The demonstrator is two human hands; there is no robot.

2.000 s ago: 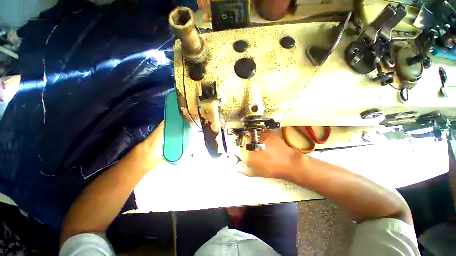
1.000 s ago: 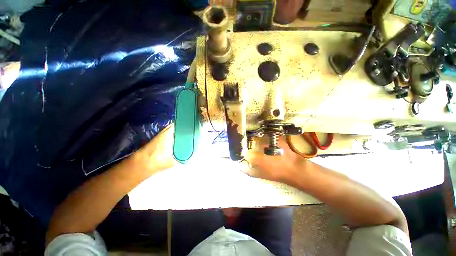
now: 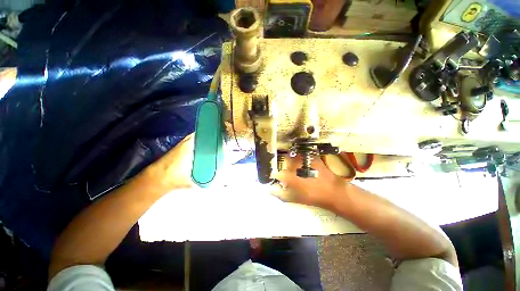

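The shiny dark navy garment (image 3: pixel 114 96) lies heaped left of the cream sewing machine (image 3: pixel 342 108). My left hand (image 3: pixel 178 165) lies at the garment's right edge, partly behind the teal-green machine lamp (image 3: pixel 206 142); its fingers are lost in glare. My right hand (image 3: pixel 305 185) is at the right of the needle area, partly under the thread tension assembly (image 3: pixel 307 159); its fingertips are washed out. A small bluish patch of fabric (image 3: pixel 244 157) shows between the hands. I cannot tell whether either hand grips anything.
Scissors with orange-red loop handles (image 3: pixel 363 162) lie under the machine arm, right of my right hand. The white machine table (image 3: pixel 199 219) has its front edge near my lap. Dark metal thread parts (image 3: pixel 433 77) stand on the machine's right. A dark box (image 3: pixel 287 18) is behind it.
Since the oldest frame, the machine and lamp sit farther right in view. The bluish patch shows between the hands, where only glare was. Both hands stay beside the needle area.
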